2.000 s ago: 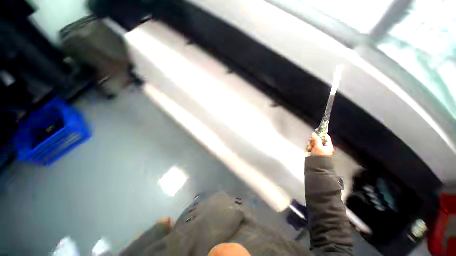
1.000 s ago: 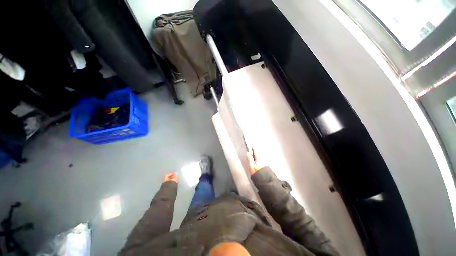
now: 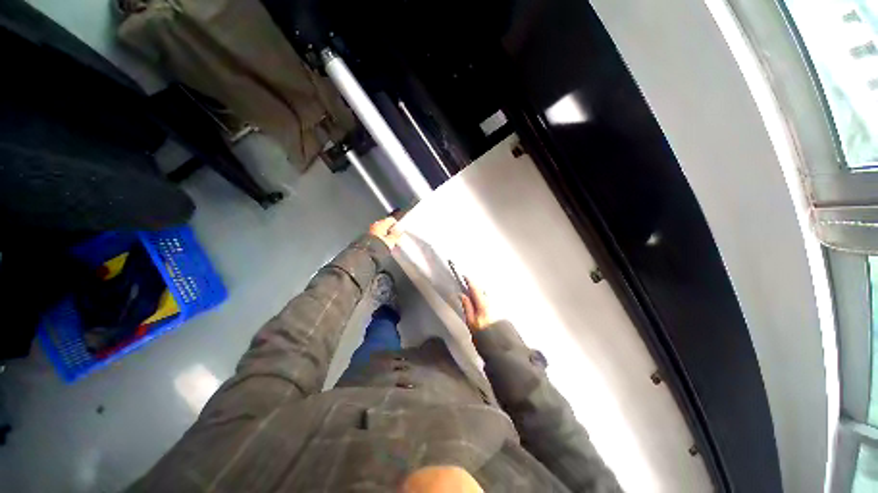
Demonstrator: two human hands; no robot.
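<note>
Wide white plotter paper (image 3: 539, 289) hangs from the long black plotter (image 3: 664, 207). My left hand (image 3: 386, 231) is closed on the paper's far left corner, beside the white roller bar. My right hand (image 3: 475, 304) is at the front of the paper, nearer to me, and holds a small thin dark tool (image 3: 455, 272) that points away from me. The tool is too small and blurred to name; it looks like a blade or scissors. Whether the tool touches the paper I cannot tell.
A blue plastic crate (image 3: 197, 279) with dark and yellow things stands on the grey floor at the left. Dark clothes (image 3: 77, 144) hang above it. Brown-olive fabric (image 3: 217, 63) hangs on a black wheeled stand at the upper left. A window (image 3: 838, 77) is at the right.
My left hand has moved from over the floor up to the paper's corner and taken hold of it. My right hand stays at the paper. The view has moved closer to the plotter's far end.
</note>
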